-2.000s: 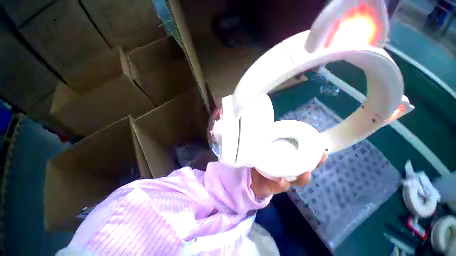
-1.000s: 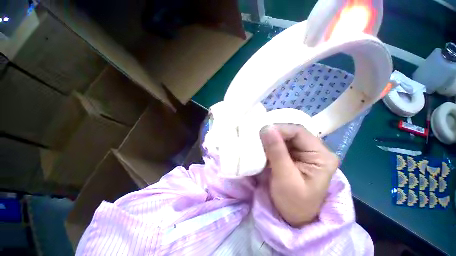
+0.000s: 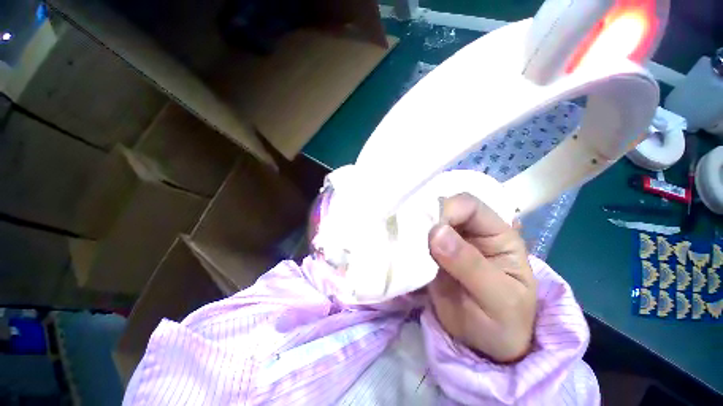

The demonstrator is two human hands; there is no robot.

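Note:
The cream-white cat-ear headphones [image 3: 460,87] are held up in front of me, tilted, one ear glowing orange-red. The near cup [image 3: 372,246] is overexposed, with a shiny coloured outer cover at its left edge. My right hand [image 3: 483,277] is at the cups, thumb and forefinger bent together by the cushion. Glare hides whether they pinch anything. My left hand is hidden behind the near cup; only its pink striped sleeve reaches there.
A printed plastic bag [image 3: 539,143] lies behind the headphones on the green bench [image 3: 602,293]. At right are a sticker sheet [image 3: 678,277], a red tube [image 3: 664,189], loose ear pads [image 3: 659,149] and a white bottle [image 3: 699,95]. Open cartons [image 3: 238,222] stand at left.
The view has swung right, and my right hand has come in to the cups; my left hand has become hidden. Over the last second the headphones' top has shifted right and the fingers have moved slightly.

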